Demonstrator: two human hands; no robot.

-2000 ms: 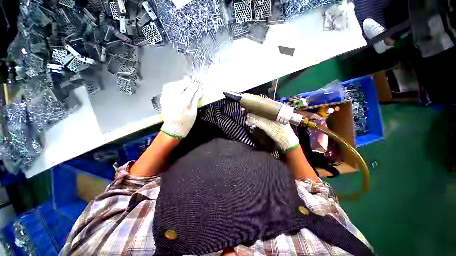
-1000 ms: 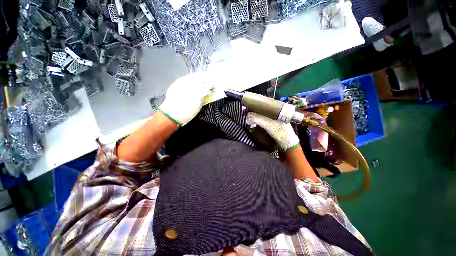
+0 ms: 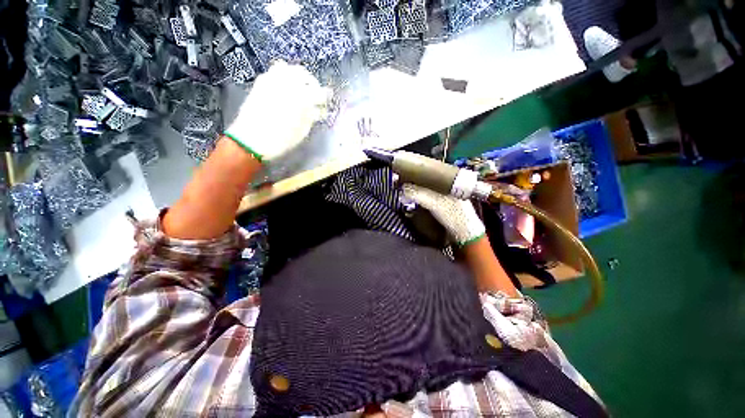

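Observation:
My left hand [image 3: 282, 110], in a white glove with a green cuff edge, is over the table at the near edge of the silver pin heap [image 3: 306, 34]. Its fingers are at some loose pins; whether it grips any cannot be told. A few thin silver pins [image 3: 367, 128] lie on the white table near its edge. My right hand [image 3: 448, 214], gloved, holds the grey-beige air driver [image 3: 426, 172] level over my lap, its dark tip pointing left at the table edge. Striped cloth [image 3: 372, 196] lies under the tip.
A large heap of dark perforated parts [image 3: 143, 61] covers the table's far left. A small dark plate [image 3: 454, 84] lies near the edge. A blue bin [image 3: 608, 175] and a cardboard box [image 3: 562, 224] stand below at right, beside the yellow-brown hose [image 3: 590, 263]. A person's shoe [image 3: 602, 44] shows beyond.
My left hand has moved from the table edge up and away to the silver heap. A few pins now show near the table edge. My right hand and the driver stay nearly still.

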